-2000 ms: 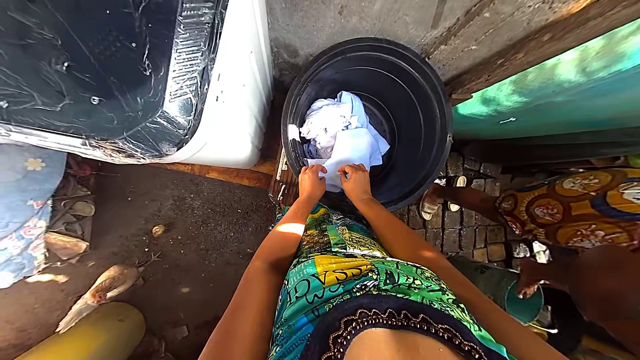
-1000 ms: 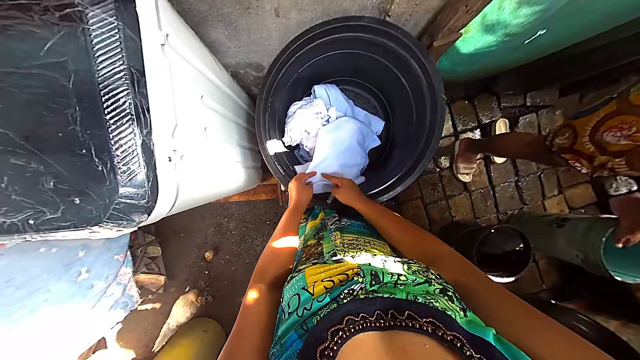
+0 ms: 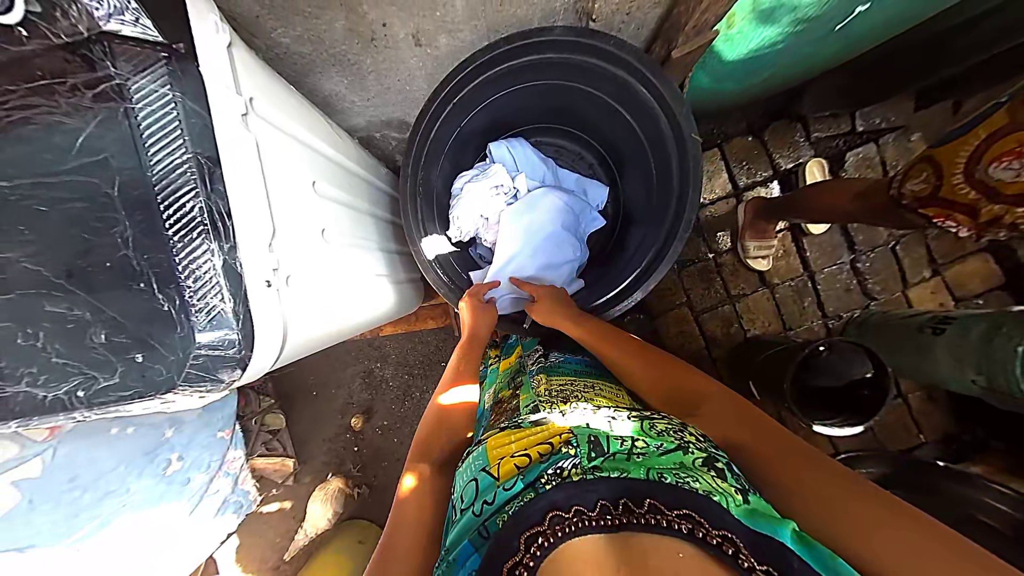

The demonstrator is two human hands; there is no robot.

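Note:
A large round black plastic tub (image 3: 656, 184) stands in front of me with a heap of light cloth inside. At the near rim, my left hand (image 3: 480, 310) and my right hand (image 3: 547, 303) both grip the edge of a pale blue cloth (image 3: 540, 236), a short gap between them. The rest of that cloth lies down in the tub. Beside it, on the left, is a crumpled white cloth (image 3: 478, 200). The fingertips are partly hidden by the fabric.
A white appliance with a plastic-wrapped dark top (image 3: 88, 224) stands left of the tub. On the right are a person's sandalled foot (image 3: 756, 234), wet paving blocks (image 3: 760, 312), a dark bucket (image 3: 838, 386) and a green container (image 3: 944, 348). A concrete wall (image 3: 360, 64) rises behind.
The blue cloth has spread from a small bundle into a wider piece toward the near rim. Both hands stay on its edge. The view has shifted somewhat.

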